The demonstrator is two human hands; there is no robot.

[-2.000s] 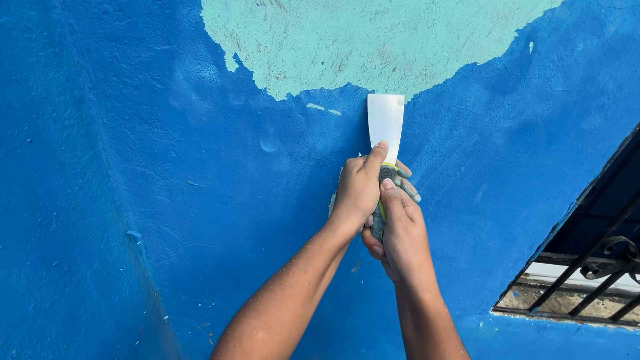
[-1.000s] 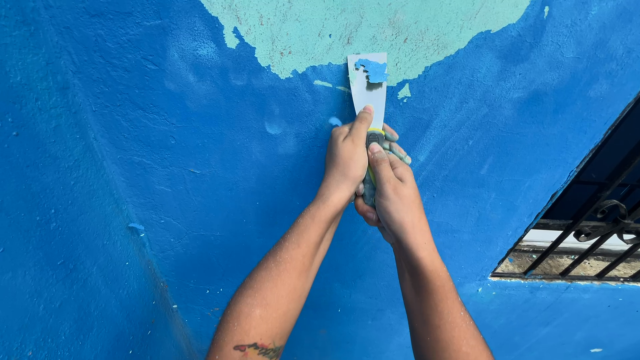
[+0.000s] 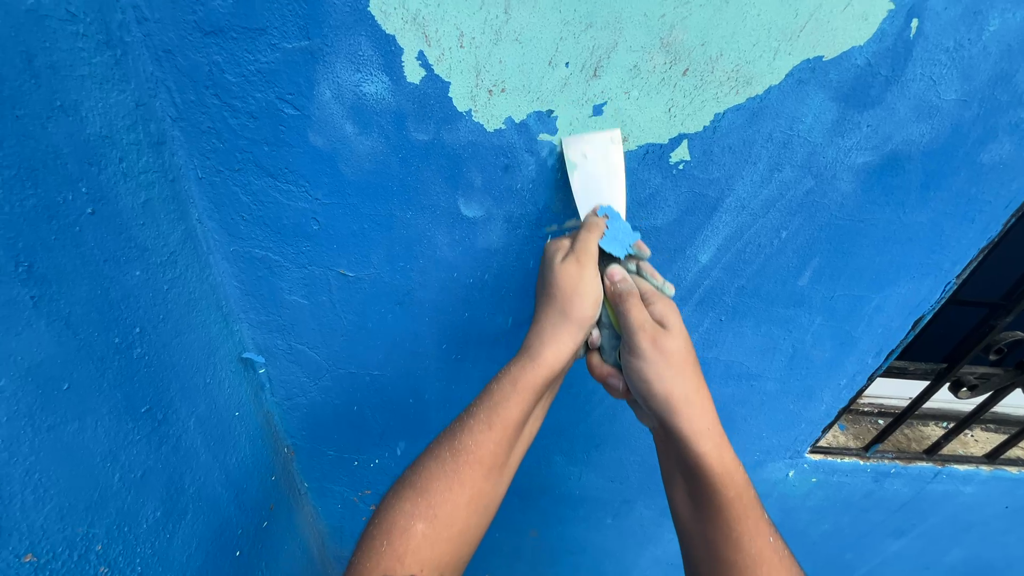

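Both of my hands grip one putty knife with a wide metal blade [image 3: 596,172] pointing up the wall. My left hand [image 3: 570,292] wraps the upper handle, its thumb at the base of the blade. Lower and to the right, my right hand [image 3: 652,320] holds the dark, paint-smeared handle [image 3: 610,340]. A loose flake of blue paint [image 3: 618,232] lies over the blade's base by my left thumb. The blade's edge is at the lower border of a bare light-green patch [image 3: 640,64] in the blue-painted wall [image 3: 416,320]. Several fingers are hidden behind the handle.
At the right is a window opening with black metal bars [image 3: 968,424] and a rough sill [image 3: 904,432]. A corner or crease in the wall runs down the left side, with a small paint chip [image 3: 253,357] on it. A small green spot [image 3: 680,152] shows right of the blade.
The blue flake, on the blade near its tip one second ago, now lies down by my left thumb. Small green areas have appeared at the patch's lower edge.
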